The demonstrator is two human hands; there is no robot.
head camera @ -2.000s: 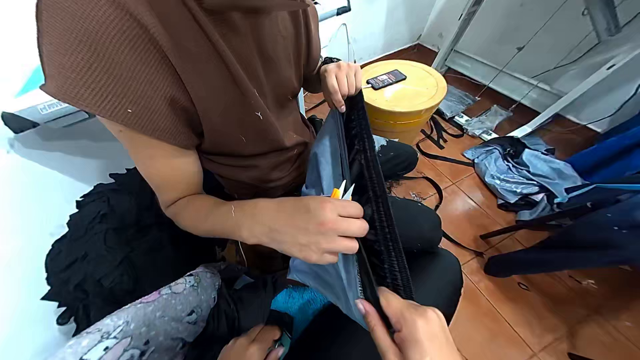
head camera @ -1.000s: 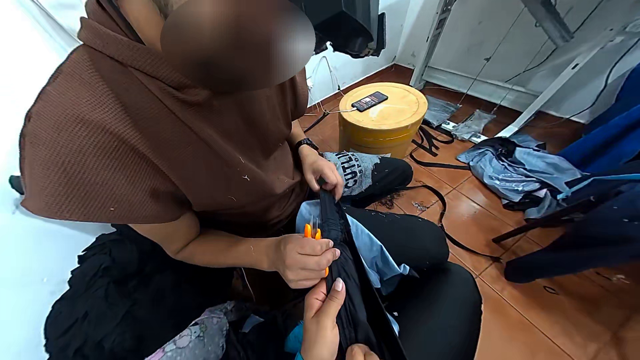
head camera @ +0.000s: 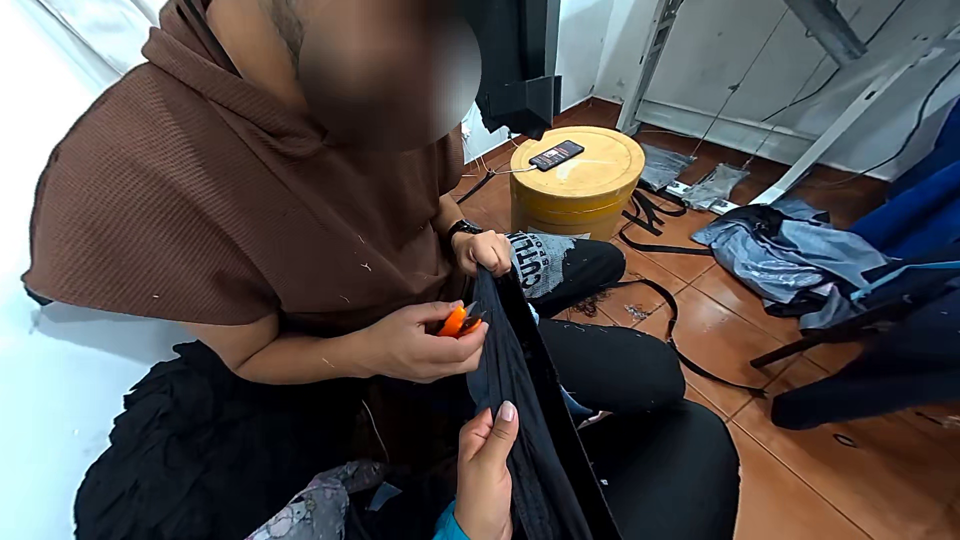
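At the lower middle, my left hand (head camera: 487,457), in a teal sleeve, pinches the edge of a black fabric piece (head camera: 517,397) between thumb and fingers. The piece stretches up and away, with a darker band (head camera: 551,382) along its right side. A co-worker's hand (head camera: 486,251) with a watch grips its far end. The co-worker's other hand (head camera: 424,345) holds small orange-handled snips (head camera: 459,321), blades against or close to the fabric's left edge. My right hand is not in view.
A yellow drum (head camera: 577,202) with a phone (head camera: 556,155) on its lid stands behind. Black straps (head camera: 671,300) and grey-blue fabric (head camera: 795,247) lie on the tiled floor. Black cloth (head camera: 195,450) is heaped at left. Dark blue cloth (head camera: 885,375) hangs at right.
My right hand, on the fabric at the bottom a second ago, has left the view. The black fabric now lies more spread out between my left hand and the co-worker's far hand. The view has shifted.
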